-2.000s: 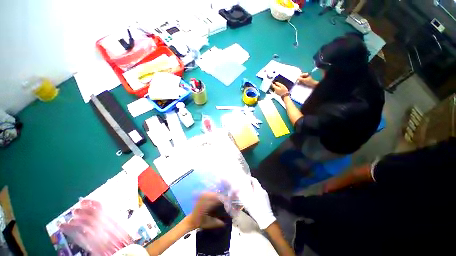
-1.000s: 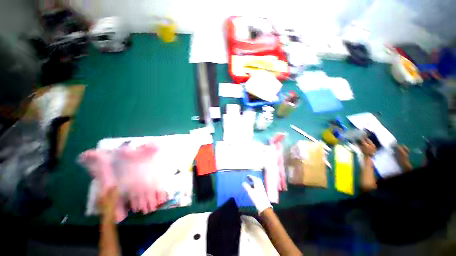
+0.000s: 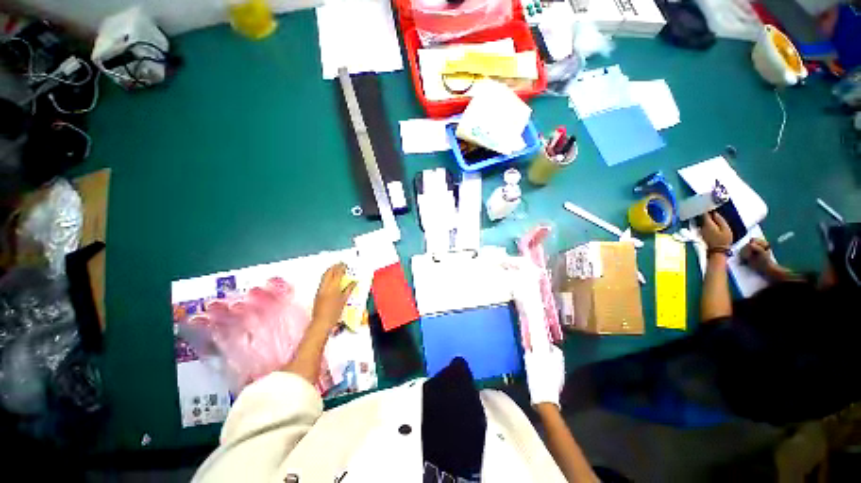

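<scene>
Pale pink strips in clear bags (image 3: 255, 330) lie in a pile on a printed poster sheet (image 3: 200, 391) at the left. My bare left hand (image 3: 329, 294) is right of the pile, its fingertips at a small yellow and white sheet (image 3: 354, 309); whether it grips is unclear. A few pink strips in clear plastic (image 3: 538, 247) lie right of a blue folder (image 3: 470, 341). My gloved right hand (image 3: 544, 374) is over their near end; its fingers blend with white plastic, so its grip is unclear. White sheets (image 3: 458, 283) lie above the folder.
A red card (image 3: 394, 296) lies left of the folder. Right of the strips are a small brown carton (image 3: 616, 288) and a yellow card (image 3: 670, 283). A steel ruler (image 3: 366, 137) lies on a black strip. A red tray (image 3: 413, 71) is at the back. A person works at right (image 3: 784, 330).
The view has steadied. My left hand has moved from the pink pile to the yellow and white sheet. My right hand has moved from the blue folder to the strips at its right.
</scene>
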